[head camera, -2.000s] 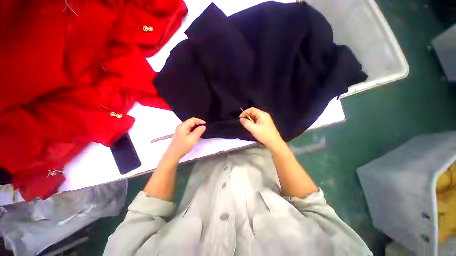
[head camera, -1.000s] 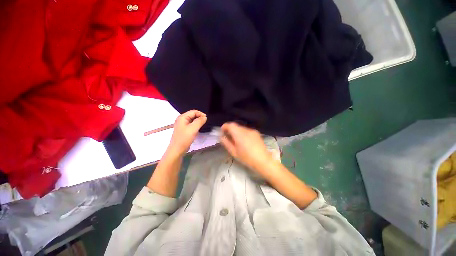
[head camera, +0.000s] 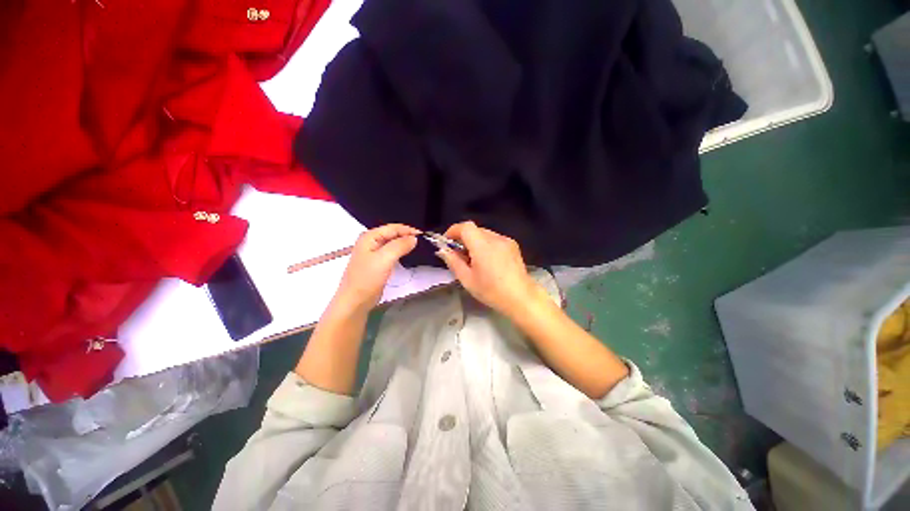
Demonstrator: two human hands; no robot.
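The dark jacket (head camera: 539, 130) lies bunched over the table's front edge. My left hand (head camera: 375, 261) pinches at its near edge, thumb and forefinger closed; the fold between the fingertips is too small to make out. My right hand (head camera: 489, 261) holds small thread snips (head camera: 444, 242), whose shiny tips point left and meet my left fingertips at the dark cloth. The rest of the snips is hidden in my right palm.
Red jackets (head camera: 110, 130) with paired buttons are heaped at the left. A phone (head camera: 239, 299) and a thin brown strip (head camera: 319, 260) lie on the white table (head camera: 180, 339). A pale bin (head camera: 768, 70) stands beyond; another bin (head camera: 798, 339) at the right holds yellow cloth.
The dark jacket has shifted nearer and further over the table edge than two seconds ago. My right hand, blurred a second ago, is now still, with the snips' tips showing at my left fingertips.
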